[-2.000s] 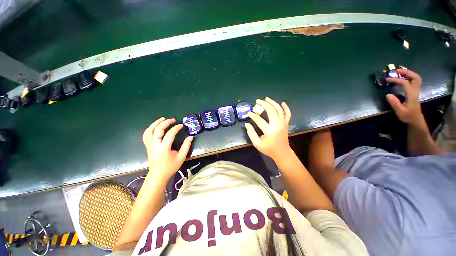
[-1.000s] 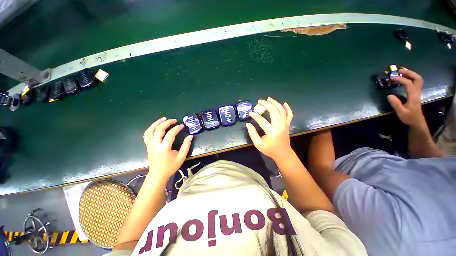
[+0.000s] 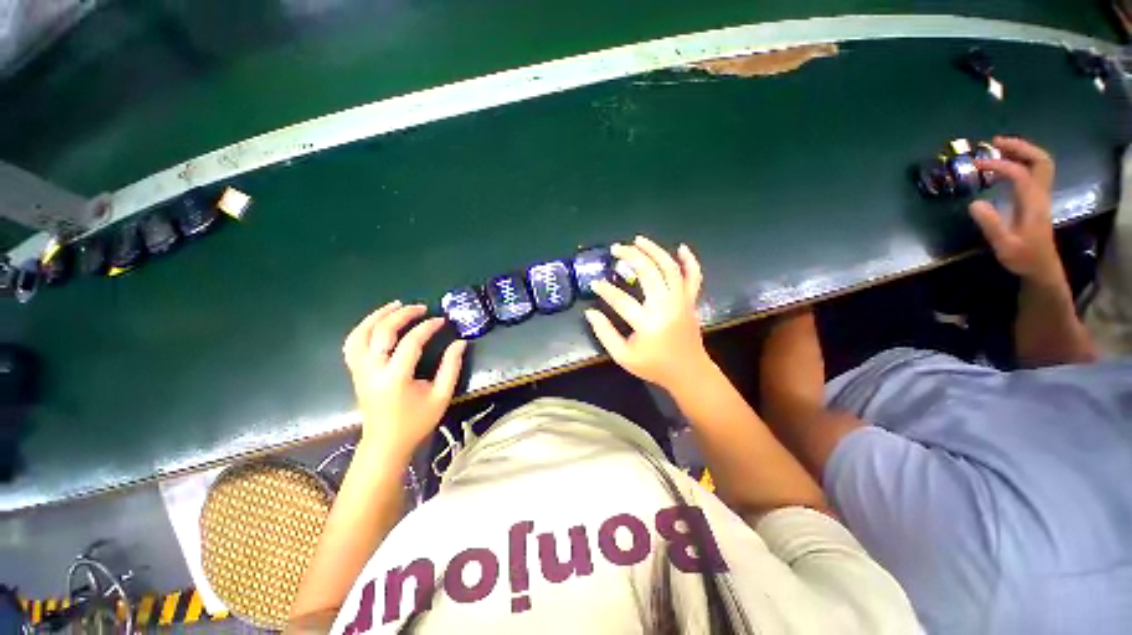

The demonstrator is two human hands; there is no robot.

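Observation:
A row of several watch units [image 3: 509, 298] with lit blue-violet screens lies side by side on the dark-green bench [image 3: 372, 236], close to its front edge. My left hand [image 3: 404, 366] is at the left end of the row, thumb and fingers around the end unit [image 3: 467, 313]. My right hand [image 3: 655, 316] is at the right end, its fingers at the right end unit [image 3: 592, 267] and over a pale label that is mostly hidden. The units rest on the bench between my hands.
Dark set-aside units [image 3: 159, 232] lie at left by the metal post [image 3: 50, 192]. A seated person's hand [image 3: 1020, 205] touches units [image 3: 956, 174] at right. A woven stool [image 3: 265, 540] stands below the bench edge.
The view has shifted a little. My right hand's fingers have moved over the label at the row's right end, covering more of it. My left hand keeps its place at the left end.

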